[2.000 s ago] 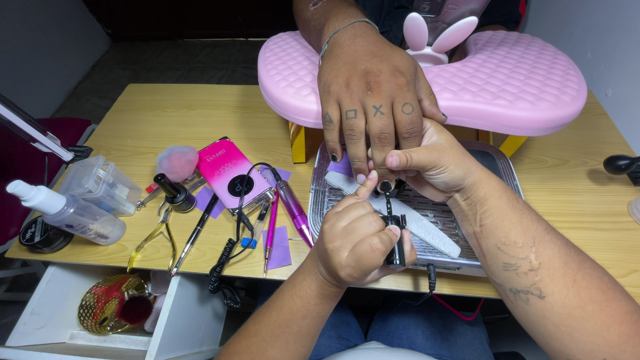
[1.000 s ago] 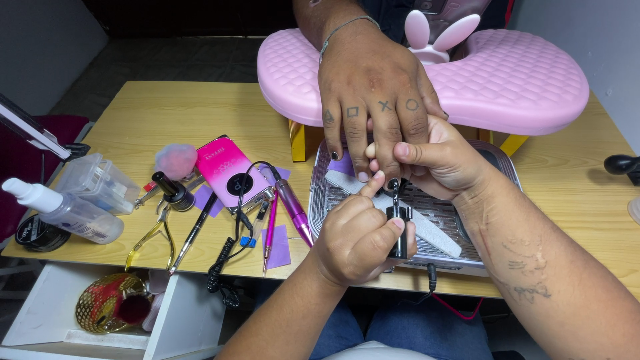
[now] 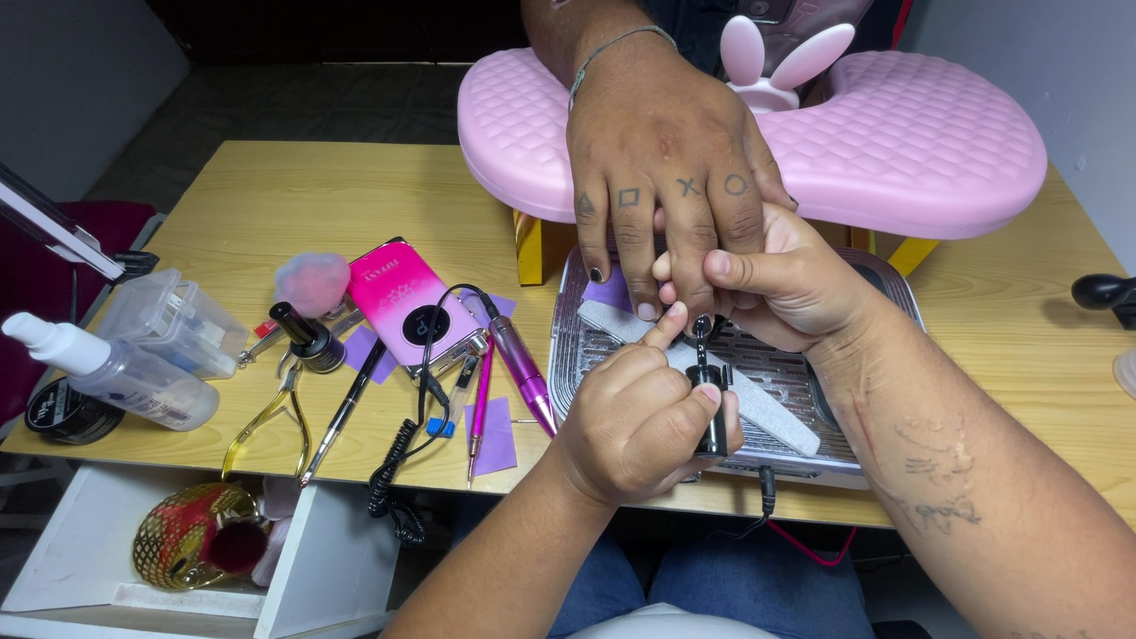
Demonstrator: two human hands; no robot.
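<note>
My left hand (image 3: pixel 635 422), lower centre, grips the black cap of a nail polish brush (image 3: pixel 710 413), its bristle end at the nail of another person's middle or index finger. My extended index fingertip touches near that finger. From the right, my right hand (image 3: pixel 785 280) holds the same finger of the other person's hand (image 3: pixel 666 151), thumb on top. That hand lies palm down with small symbols on its fingers; the little finger's nail is dark. Below the hands, a grey nail file (image 3: pixel 768 413) rests on the metal-grilled nail dust collector (image 3: pixel 568 355).
A pink quilted armrest (image 3: pixel 914 151) stands behind. At left are a black polish bottle (image 3: pixel 311 342), pink nail drill unit (image 3: pixel 413 306), purple drill handpiece (image 3: pixel 522 368), gold cuticle nippers (image 3: pixel 275 413), spray bottle (image 3: pixel 133 382) and plastic box (image 3: pixel 173 324). A drawer (image 3: pixel 328 550) stands open.
The brush and the hand gripping it have shifted slightly around the other person's fingertip. My right hand still holds that finger.
</note>
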